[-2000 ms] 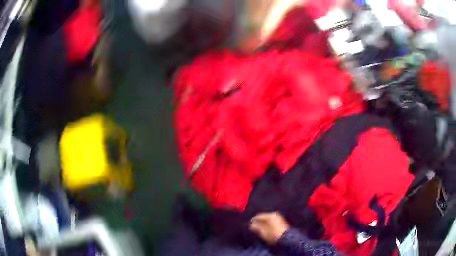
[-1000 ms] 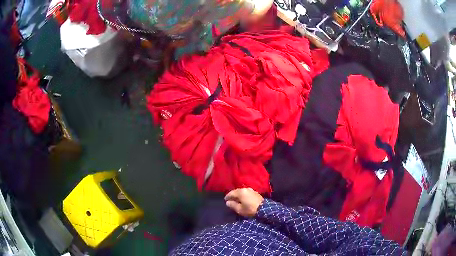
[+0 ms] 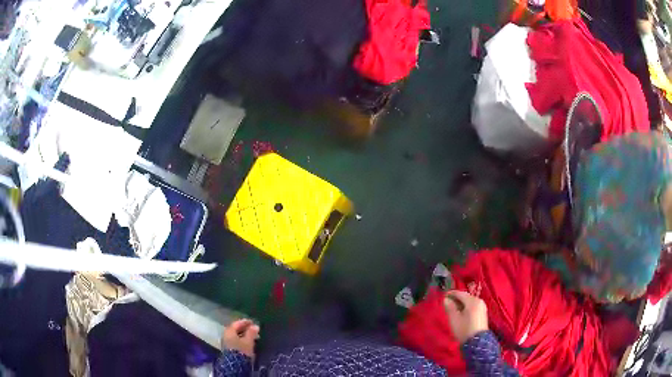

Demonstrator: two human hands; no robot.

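A large heap of red garment pieces [image 3: 538, 316] lies at the lower right. My right hand [image 3: 466, 316] is at its left side, with curled fingers closed on red cloth. My left hand [image 3: 240, 337] is low in the picture, left of centre, with fingers curled. It is beside the end of a pale curved rim [image 3: 173, 302]; whether it grips the rim cannot be told. A yellow plastic stool [image 3: 284, 210] stands on the dark green floor between and beyond my hands.
A white machine table [image 3: 166, 74] is at the upper left, with white cloth [image 3: 96, 169] below it. A white bag-like container [image 3: 508, 96] with red cloth is at the upper right. A person's patterned blue-green clothing [image 3: 623, 213] is at the right. Red cloth [image 3: 390, 37] lies at the top.
The view has swung left, so the stool is now central and the red heap lower right. My left hand has come into view. My right hand has moved onto the red cloth.
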